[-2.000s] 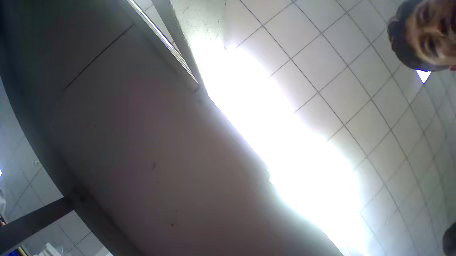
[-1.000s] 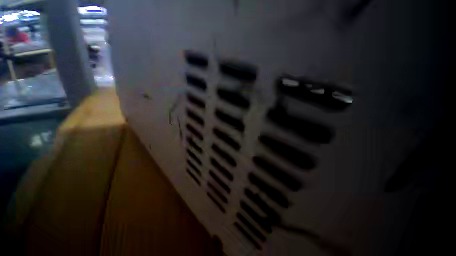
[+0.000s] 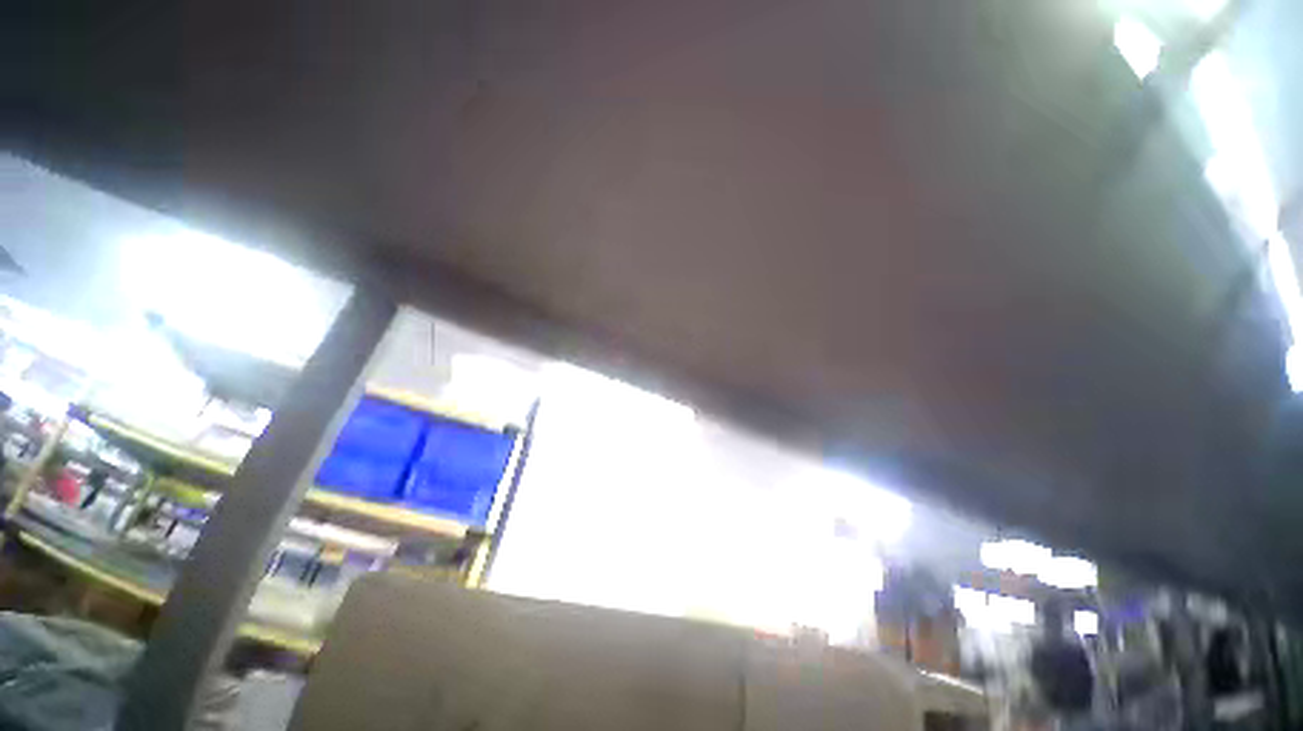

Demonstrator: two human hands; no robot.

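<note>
Neither of my hands is in the picture. Nearest in front of me is the dark underside of an overhead shelf (image 3: 743, 214), which fills the upper part of the view. Below it, at the bottom centre, stands a tan, box-like thing (image 3: 572, 664) with a flat face, cut off by the lower edge. The picture is blurred, and no small work pieces can be made out.
A grey metal upright (image 3: 265, 514) slants down at the left. Behind it is a yellow-framed rack (image 3: 486, 528) with blue bins (image 3: 415, 457). A bright white area (image 3: 657, 500) glares at the centre. Blurred dark shapes (image 3: 1065, 664) are at the lower right.
The view has swung away from the close, slotted pale casing on the tan surface, and up to the shelf underside and the room behind. No hand shows in any frame.
</note>
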